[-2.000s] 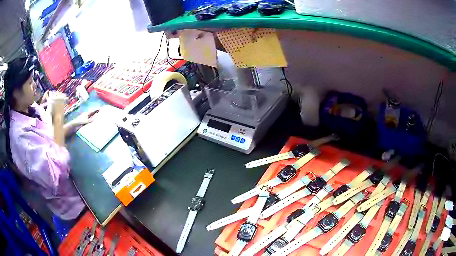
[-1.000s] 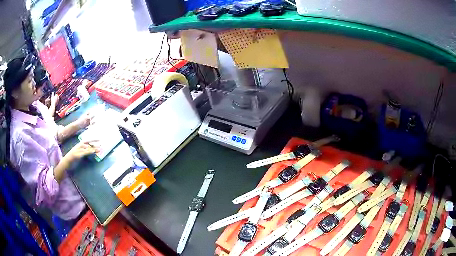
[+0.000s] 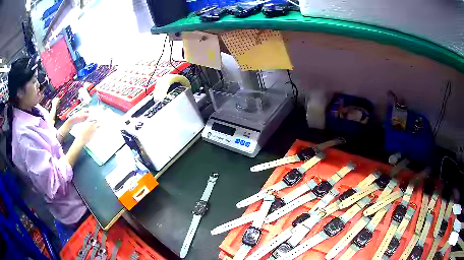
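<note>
Neither of my hands is in the picture. Several strap watches with dark square cases and long open pale straps [image 3: 334, 226] lie side by side and partly overlapping on a red tray [image 3: 300, 148] at the lower right. Their straps point to the lower left, and the tray's bottom edge is cut off. A single watch with a grey-blue strap [image 3: 200, 207] lies alone on the dark bench mat [image 3: 170, 205], left of the tray.
A digital scale [image 3: 244, 127] and a white boxy machine [image 3: 165, 127] stand behind. An orange-and-white carton [image 3: 135, 188] is at left. A person in pink [image 3: 43, 152] sits beyond. A lower red tray [image 3: 76, 244] holds grey-strap watches. A green-edged shelf [image 3: 325, 24] overhangs; blue bins [image 3: 407, 134] stand behind.
The person in pink has moved their arms and hands over the papers at the left. The watches and trays have not visibly moved.
</note>
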